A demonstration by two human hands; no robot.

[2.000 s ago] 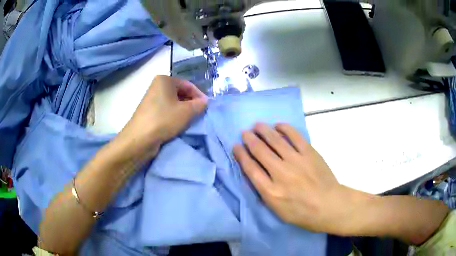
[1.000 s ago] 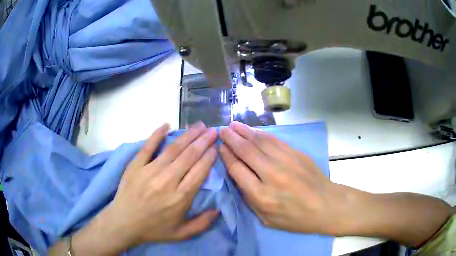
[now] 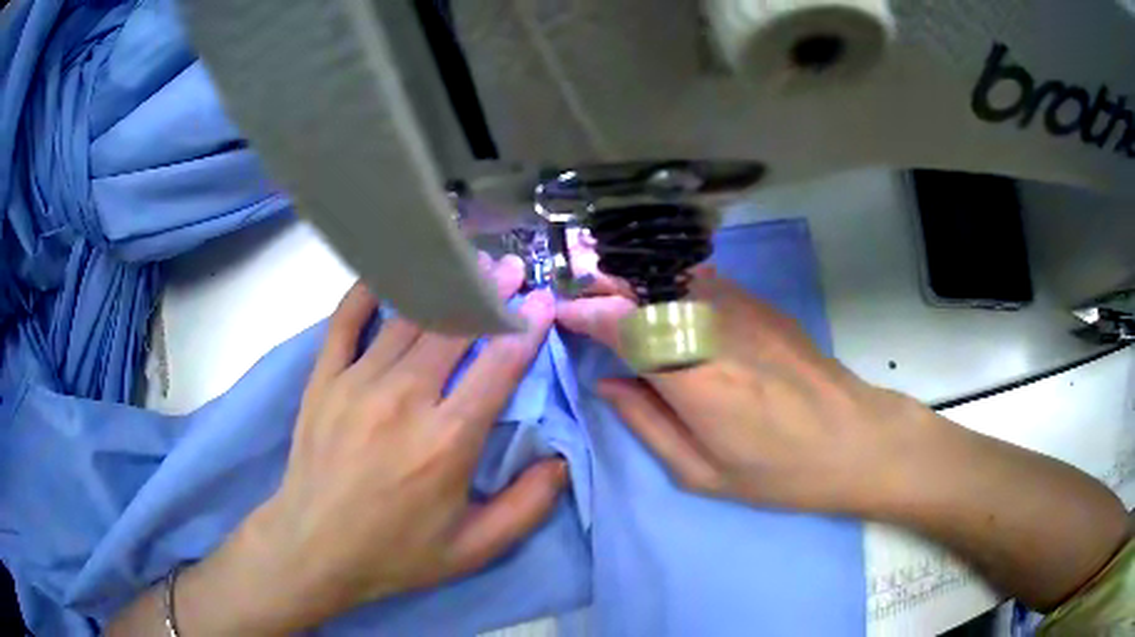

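Note:
My left hand (image 3: 405, 448) lies flat with fingers spread on the light-blue garment body (image 3: 224, 460), its fingertips beside the presser foot (image 3: 539, 268). My right hand (image 3: 759, 411) lies on the flat blue cut panel (image 3: 734, 572), its fingertips right of the foot and partly hidden behind the thread tension assembly (image 3: 666, 330). A seam edge (image 3: 566, 398) runs between the two hands toward the foot. The needle tip and the cloth under the foot are hard to make out.
The off-white machine head (image 3: 336, 162) hangs over the fingertips. A black smartphone (image 3: 973, 237) lies on the bed at right. Bunched blue cloth (image 3: 174, 149) is heaped at left. Ruler markings (image 3: 927, 585) show along the table's front edge at right.
Both hands and the cloth have moved forward under the machine head, and the panel's far edge is now beyond the foot. The head camera sits closer to the machine head.

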